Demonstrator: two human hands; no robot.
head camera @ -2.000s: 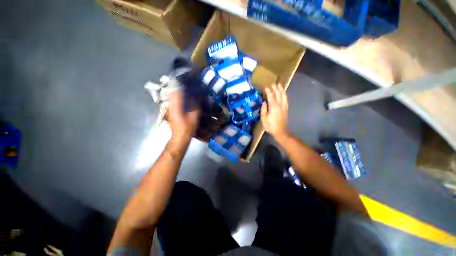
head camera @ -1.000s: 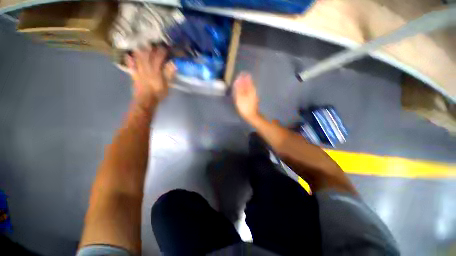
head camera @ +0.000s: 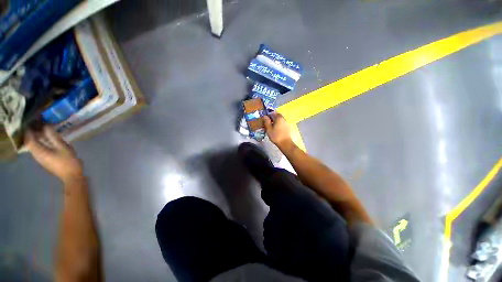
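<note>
My right hand holds the edge of a small cutting die with brown square cells and a blue frame, over other dies on the floor. Blue dies with white handwriting lie just beyond it. My left hand is at the near edge of the cardboard die box, fingers spread and slightly blurred; whether it touches the box is unclear. Blue dies lie in the box, with a crumpled whitish piece at its left side.
A shelf edge with a large blue frame overhangs the box at upper left. A pale shelf leg stands at the top. Yellow floor lines run to the right. My dark shoe is just below the held die. Blurred items lie at the lower right edge.
The view has swung right, so the box now sits at the left. My right hand has moved from beside the box to the floor dies and taken hold of one. My left hand stays near the box.
</note>
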